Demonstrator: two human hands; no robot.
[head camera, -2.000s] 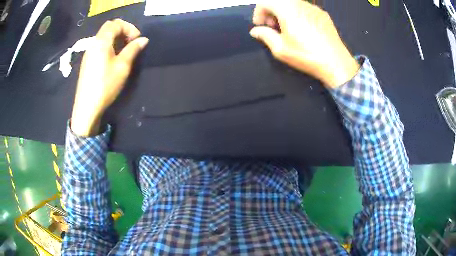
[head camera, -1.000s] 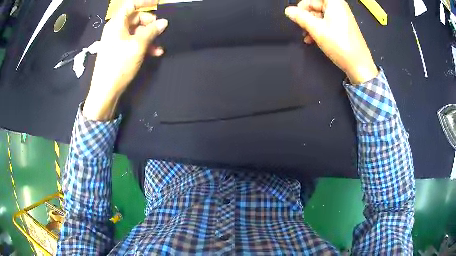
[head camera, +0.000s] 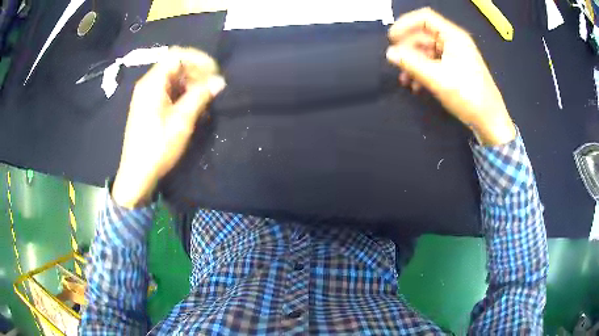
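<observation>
A dark fabric piece (head camera: 302, 69) is stretched between my two bare hands over the dark table (head camera: 341, 177); it barely stands out against the cloth. My left hand (head camera: 174, 108) pinches its left edge between thumb and fingers, slightly blurred. My right hand (head camera: 437, 62) pinches its right edge near the upper corner. A white paper pattern (head camera: 309, 12) lies just beyond the fabric's far edge, cut off by the top of the picture.
Slim snips (head camera: 92, 77) with a white cloth strip (head camera: 111, 79) lie left. Yellow card patterns (head camera: 187, 6) lie at the far edge. A thin white strip (head camera: 552, 73) lies right. An iron's metal tip (head camera: 588, 167) shows at the right edge. A yellow-framed cart (head camera: 39, 289) stands lower left.
Both hands have come nearer to me with the fabric since one second ago, uncovering more of the white pattern. The dark line of the fabric's near edge across the table has changed place.
</observation>
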